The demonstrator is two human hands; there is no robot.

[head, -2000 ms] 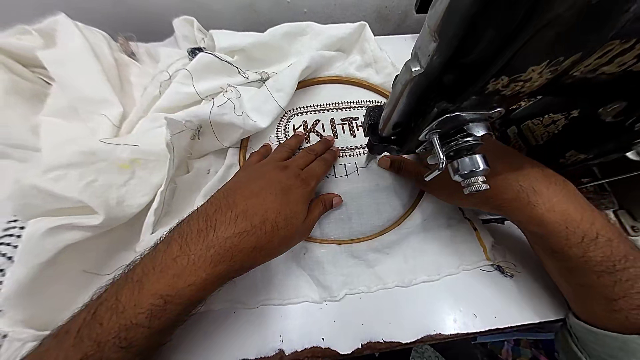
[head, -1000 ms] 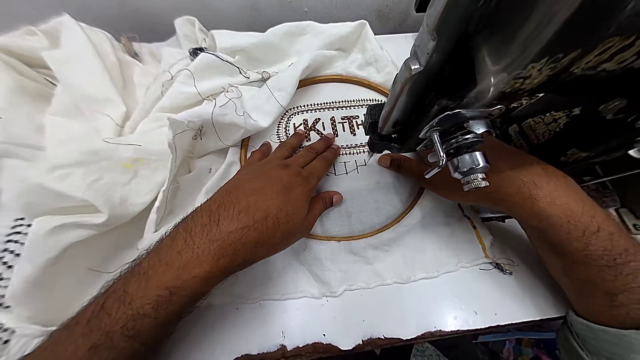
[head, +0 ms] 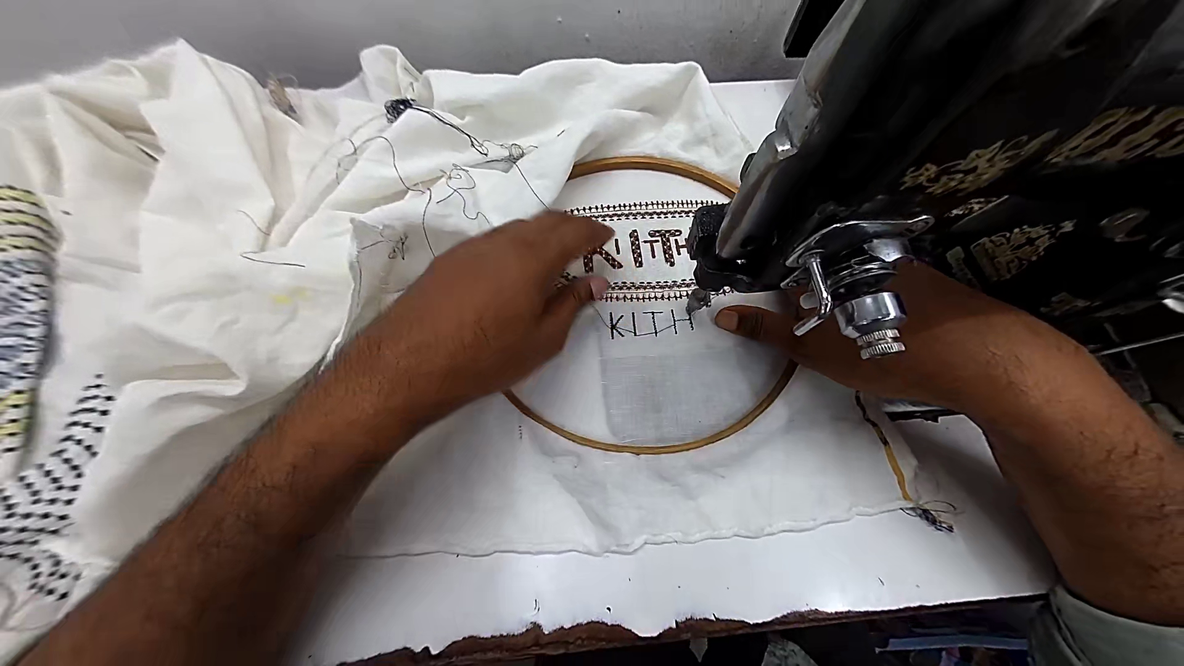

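Note:
A round wooden embroidery hoop (head: 638, 449) stretches white cloth (head: 555, 481) under the head of a black sewing machine (head: 869, 139). Brown stitched letters (head: 647, 250) sit inside a stitched border, with thinner dark letters (head: 652, 322) below them. My left hand (head: 518, 287), slightly blurred, is over the hoop's left part, thumb and fingers apart; whether it pinches a thread cannot be told. Partly behind the machine's chrome tension knob (head: 871, 324), my right hand (head: 832, 342) lies over the hoop's right side, thumb tip beside the presser area. Its other fingers are hidden.
Bunched white cloth (head: 185, 231) with loose dark threads (head: 444, 185) fills the left side. The white tabletop (head: 647, 583) has a chipped brown front edge. A grey wall (head: 462, 32) rises behind. Yellow and black stitching shows on the cloth at far left.
My left hand has lifted off the stitched letters and moved left, uncovering more of the lower dark letters. My right hand has hardly moved.

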